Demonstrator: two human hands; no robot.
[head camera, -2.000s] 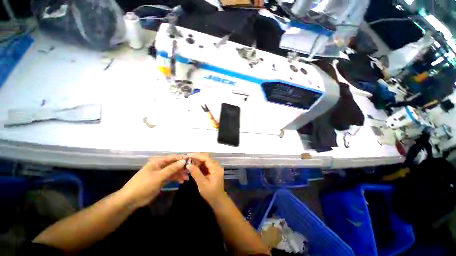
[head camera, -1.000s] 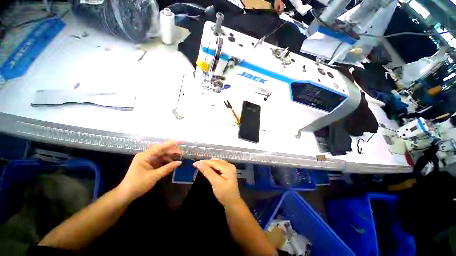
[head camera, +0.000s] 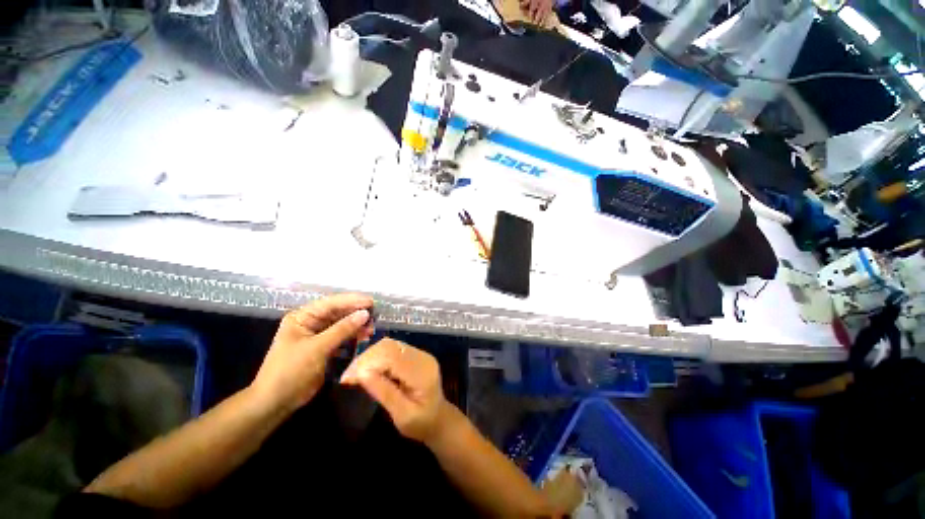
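Note:
My left hand (head camera: 309, 347) is bare and held just off the table's front edge, its thumb and fingertips close together. A tiny, blurred dark spot shows by these fingertips; I cannot tell what it is. My right hand (head camera: 401, 383) is beside it, slightly lower and to the right, with thumb and finger pinched. Any thread between them is too fine to see. Beyond the hands stands the white JACK sewing machine (head camera: 553, 162) with a black control panel (head camera: 652, 207). A dark-screened smartphone (head camera: 510, 253) and yellow-handled thread snips (head camera: 476, 235) lie in front of it.
The table's ruler-marked front edge (head camera: 193, 282) runs just beyond my hands. A grey fabric strip (head camera: 172, 206) lies left. A thread cone (head camera: 346, 61) and a plastic-wrapped bundle (head camera: 243, 41) stand behind. Blue crates (head camera: 631, 456) are below the table. Another person's hand (head camera: 538, 10) shows at the top.
From two seconds ago, the hands have parted from around a small dark shiny thing. Since one second ago, my right hand has moved left and lower, close to my left. The view has shifted.

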